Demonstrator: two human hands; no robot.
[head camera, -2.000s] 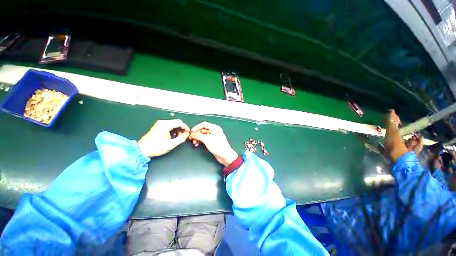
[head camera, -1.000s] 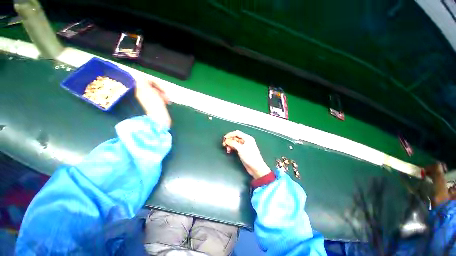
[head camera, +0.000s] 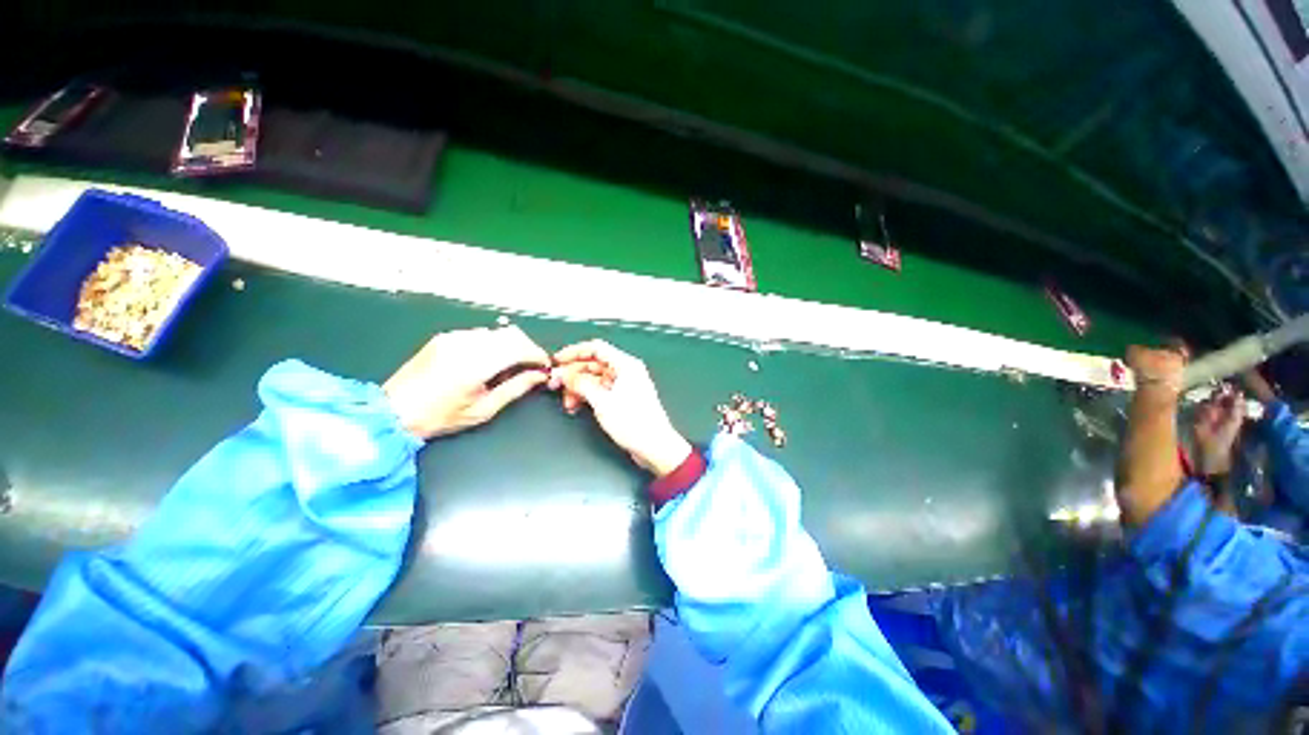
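My left hand (head camera: 467, 381) and my right hand (head camera: 610, 399) meet above the bench in front of me, fingertips touching. Between the fingertips is a tiny dark-reddish component (head camera: 551, 375), mostly hidden by the fingers. A dark-red band circles my right wrist. A loose pile of small coppery and white components (head camera: 749, 418) lies on the bench to the right of my right hand. A blue bin (head camera: 61, 273) stands on the bench at the left and holds many small cream-tan parts (head camera: 134, 292).
A white rail (head camera: 431, 270) separates the dark-green bench (head camera: 488, 503) from the green belt (head camera: 574, 216). Phone housings (head camera: 722, 246) lie on the belt, two of them at a long black tray (head camera: 345, 162) at left. Another person's arm (head camera: 1153, 438) reaches over the bench at right.
A second ago my left hand was beside the blue bin; it has come back right to meet my right hand. The camera view has shifted too, and the bin and phones appear further left.
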